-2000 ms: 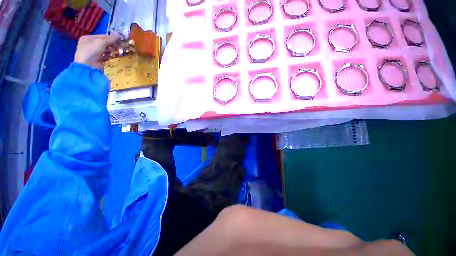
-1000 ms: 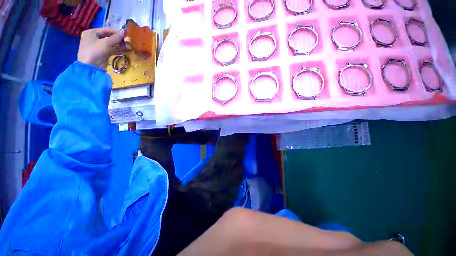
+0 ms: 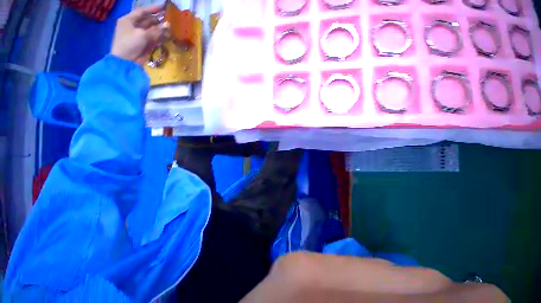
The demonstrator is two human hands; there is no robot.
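Observation:
My left hand (image 3: 135,34) is bare and reaches to the yellow plate (image 3: 185,70). Its fingers are bent beside an upright orange-brown block (image 3: 180,25); blur hides whether they grip anything. A shiny ring-shaped watch case (image 3: 158,56) is at the plate, just below the fingers. My right hand or forearm (image 3: 374,281) is a large bare shape, blurred and cut off by the bottom edge; no fingers can be made out. A small piece of shiny metal (image 3: 473,278) shows just above it.
A pink blister tray (image 3: 365,64) with rows of watch cases lies right of the fixture, with white liner (image 3: 356,140) at its front edge. A translucent textured sheet (image 3: 403,158) lies on the green bench (image 3: 427,207). A blue stool (image 3: 53,99) and red crates (image 3: 92,7) are at left.
The view has shifted, so fixture and tray sit higher and further right. My left hand stays at the fixture; a ring now shows more clearly below its fingers than two seconds ago.

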